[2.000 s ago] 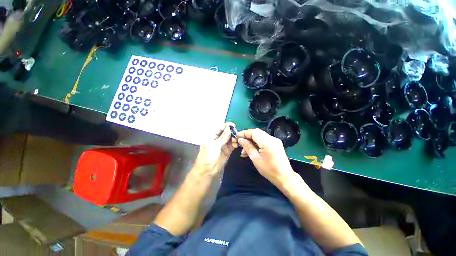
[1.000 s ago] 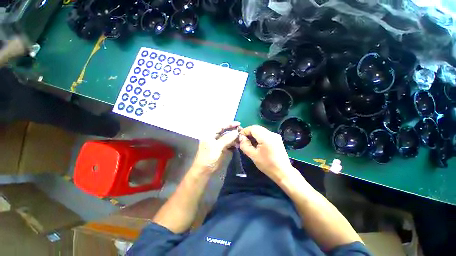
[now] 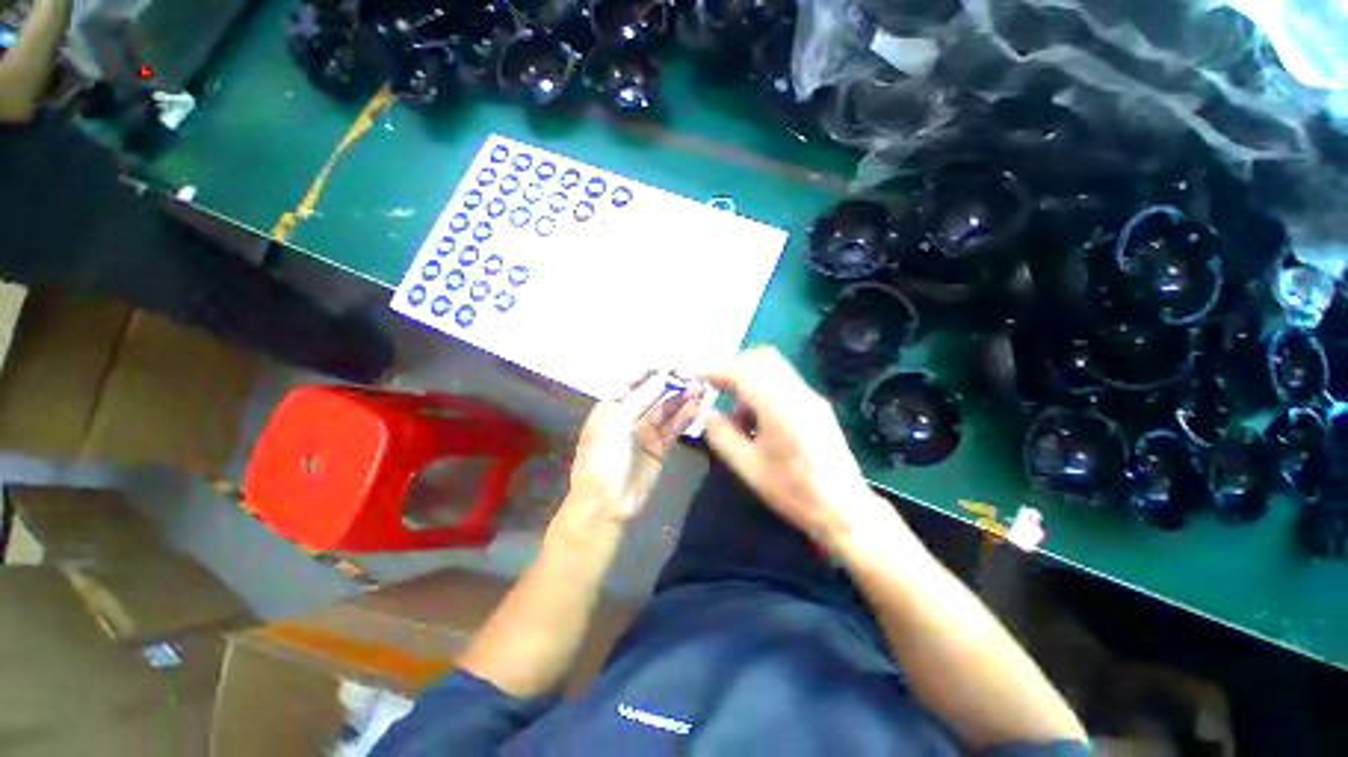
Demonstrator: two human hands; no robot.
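My left hand (image 3: 623, 448) and my right hand (image 3: 779, 441) meet at the bench's front edge, just below a white sheet (image 3: 665, 281). Between the fingertips is a small part (image 3: 696, 410), whitish with a dark bit; fingers cover much of it and its exact shape cannot be told. Both hands pinch it. The white sheet lies tilted on the green bench and carries rows of dark ring stickers (image 3: 479, 206) on its left part; its right part is bare. Black dome housings (image 3: 912, 417) lie on the bench to the right of the sheet.
More domes (image 3: 540, 67) lie at the back left. Wrinkled clear plastic film (image 3: 1064, 89) covers the back right. A red stool (image 3: 318, 469) and cardboard boxes (image 3: 126, 569) stand below on the left. Another person's dark-clothed arm or leg (image 3: 192, 266) is at the left.
The view has shifted, so the bench things appear further right. The hands stay together at the bench edge. A whitish bit now shows between the fingers where a dark one showed before.
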